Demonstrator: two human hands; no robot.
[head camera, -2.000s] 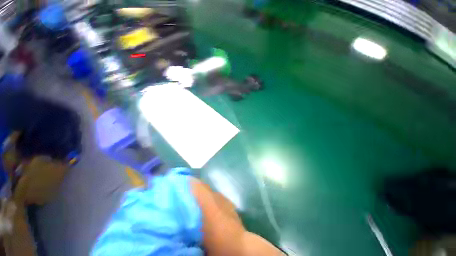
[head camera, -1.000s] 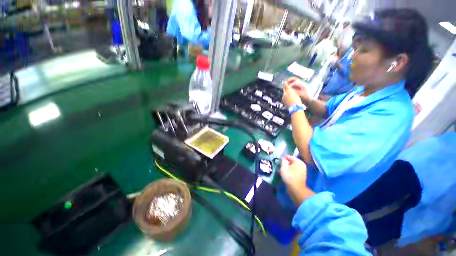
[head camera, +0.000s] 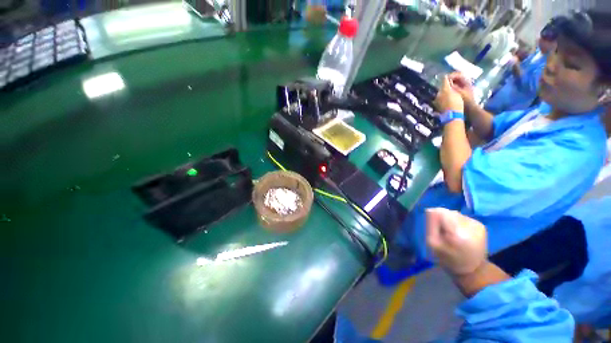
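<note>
My right hand (head camera: 459, 244), in a blue sleeve, is at the lower right, off the bench edge. Its fingers are curled and blurred; I cannot tell whether anything is in them. My left hand is out of the picture. Two small round dark modules, one nearer (head camera: 398, 183) and one farther (head camera: 386, 158), lie on the green bench beyond my hand. A brown round pot (head camera: 264, 216) holds tiny silvery-white bits. White pointed tweezers (head camera: 251, 251) lie in front of it.
A black angled box with a green dot (head camera: 194, 191) is left of the pot. Behind are the soldering station (head camera: 298, 151), its yellow sponge tray (head camera: 342, 136), cables and a red-capped bottle (head camera: 337, 57). A worker (head camera: 536, 164) sits at the right beside black trays (head camera: 382, 100).
The view has swung from the left bench to the right side, then down and left. My right hand has moved away from the modules, back over the bench edge.
</note>
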